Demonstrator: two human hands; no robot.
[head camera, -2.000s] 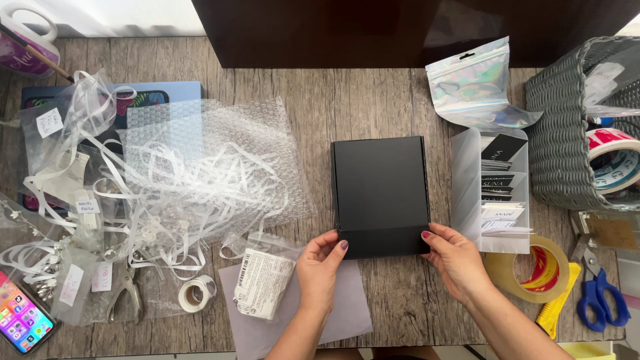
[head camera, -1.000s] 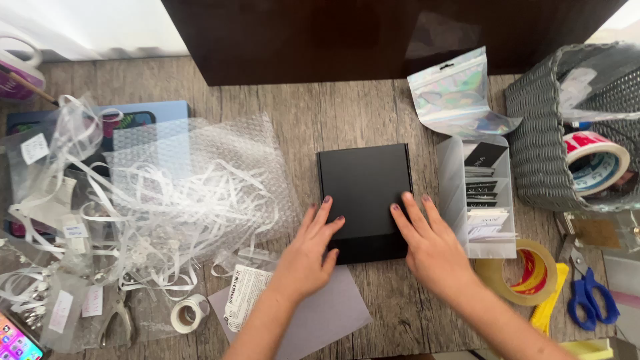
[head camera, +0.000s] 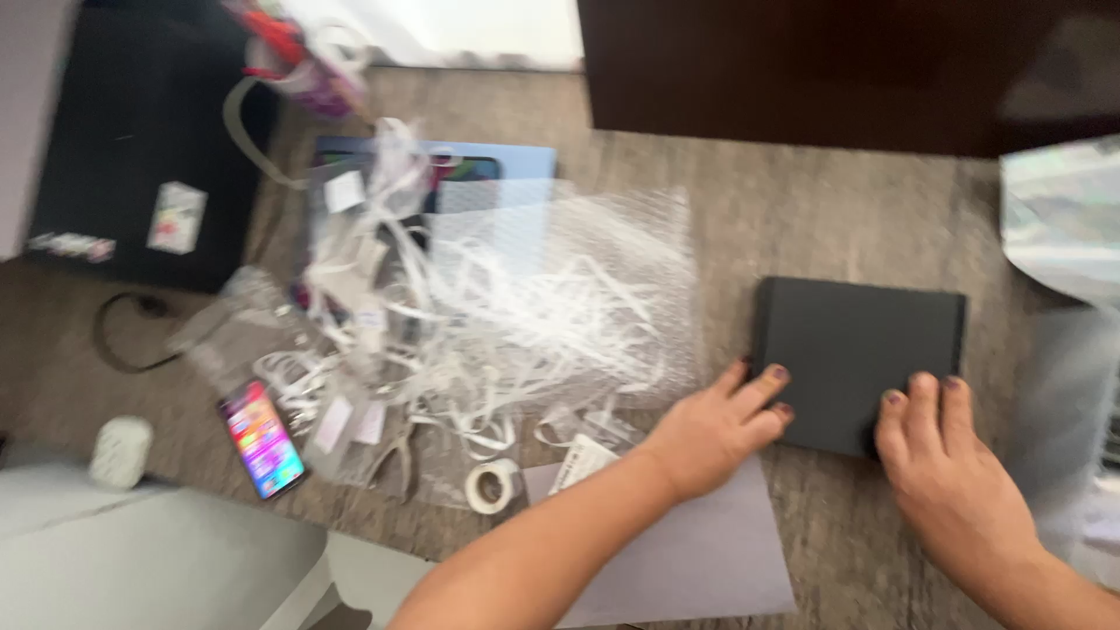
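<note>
A closed flat black box (head camera: 862, 359) lies on the wood-look table at the right of the head view. My left hand (head camera: 713, 433) is at the box's lower left edge, fingers spread, the fingertips touching or just over it. On the box's lower right part rest the fingertips of my right hand (head camera: 954, 464). Neither hand grips anything that I can see. Beneath my left forearm a lilac sheet (head camera: 691, 551) and a printed white packet (head camera: 582, 464) are partly hidden. The picture is blurred.
Left of the box are bubble wrap (head camera: 647, 227), tangled white ribbon (head camera: 542, 315), a roll of white tape (head camera: 492, 486), pliers (head camera: 398, 464) and a lit phone (head camera: 262, 440). A dark laptop (head camera: 149, 149) stands far left. An iridescent pouch (head camera: 1063, 219) lies at the right edge.
The view has swung left, bringing the laptop into sight. Two seconds ago my hands held the box's lower corners; since then they have moved onto its lower part, with fingers more spread.
</note>
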